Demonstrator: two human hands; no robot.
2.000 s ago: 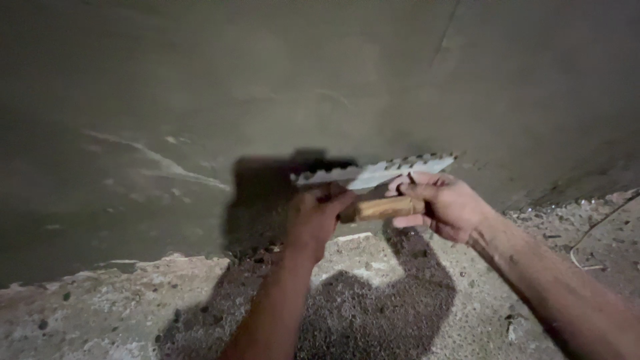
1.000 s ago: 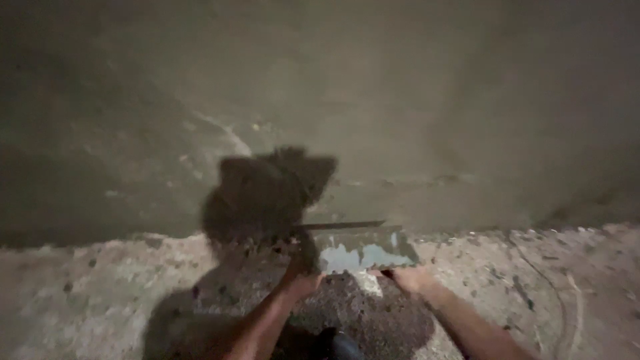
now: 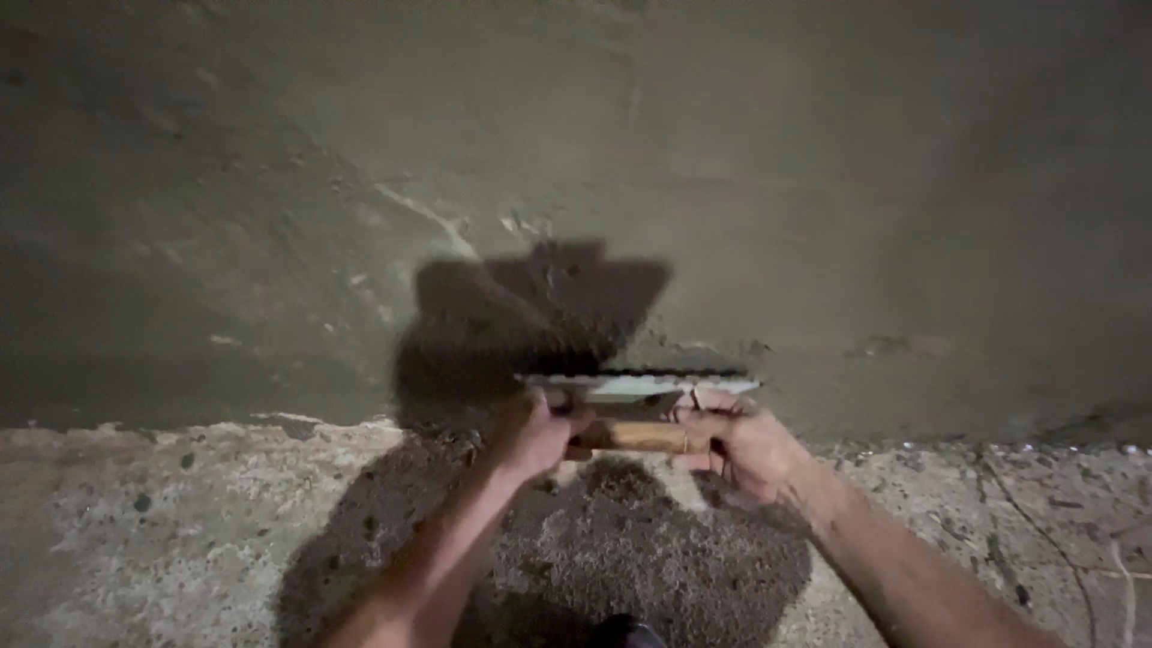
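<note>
A notched metal trowel [image 3: 630,387] with a wooden handle is held level at the foot of a grey plastered wall [image 3: 765,225]. My left hand [image 3: 544,436] grips its left end, around the end of the handle and the blade. My right hand [image 3: 738,441] closes on the right end of the handle, with fingers against the blade's back. The toothed edge points at the wall; blur leaves it unclear whether the two touch.
A rough, speckled concrete floor [image 3: 180,522] meets the wall along an uneven edge. A dark rounded thing, perhaps a shoe tip [image 3: 625,630], shows at the bottom. A thin cord or crack [image 3: 1035,531] runs over the floor at right. Shadows cover the middle.
One second ago both hands were lower, by the wall's foot, with the blade's face showing. They have come up, and the wooden handle shows again.
</note>
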